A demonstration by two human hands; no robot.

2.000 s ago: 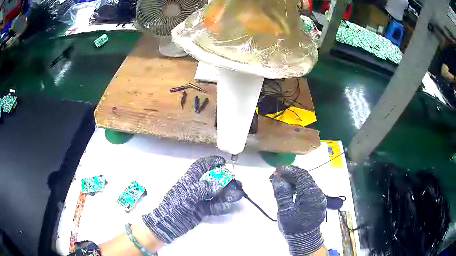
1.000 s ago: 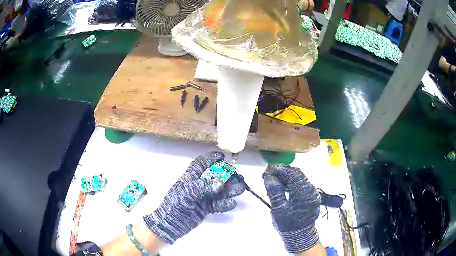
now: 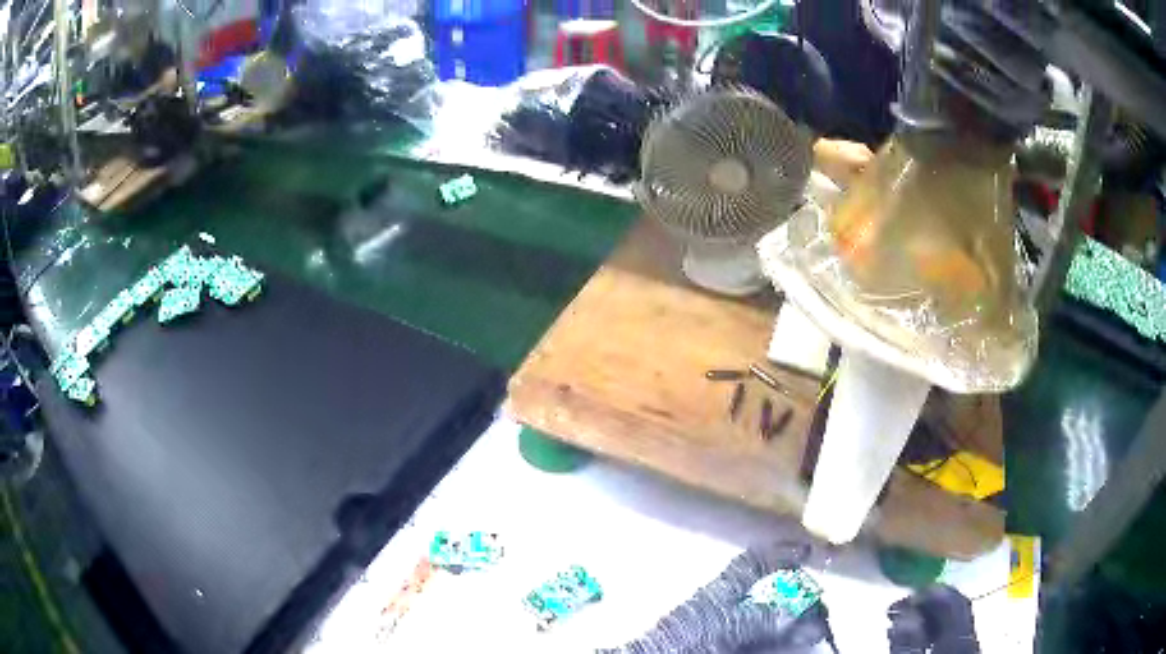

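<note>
My left hand [image 3: 729,613], in a grey-black striped knit glove, is at the bottom edge, partly cut off and blurred. It holds a green-white circuit board [image 3: 784,590] below the white sleeve [image 3: 866,441]. My right hand [image 3: 932,622], gloved and dark, is cut off by the bottom edge to the right; whether it holds anything cannot be told. Two circuit boards lie on the white surface to the left, one [image 3: 467,549] near the black panel and one [image 3: 563,595] nearer my left hand. The soldering tip is not clearly visible.
A wooden platform [image 3: 639,383] on green feet carries short dark rods [image 3: 738,401], a fan [image 3: 726,173] and a yellow piece [image 3: 962,474]. A film-wrapped hood [image 3: 933,256] tops the sleeve. A black panel [image 3: 281,434] with a row of boards [image 3: 128,300] lies left.
The view has swung left and up, so the scene sits further right and lower. Both hands are now cut off at the bottom edge. The board is still in my left hand.
</note>
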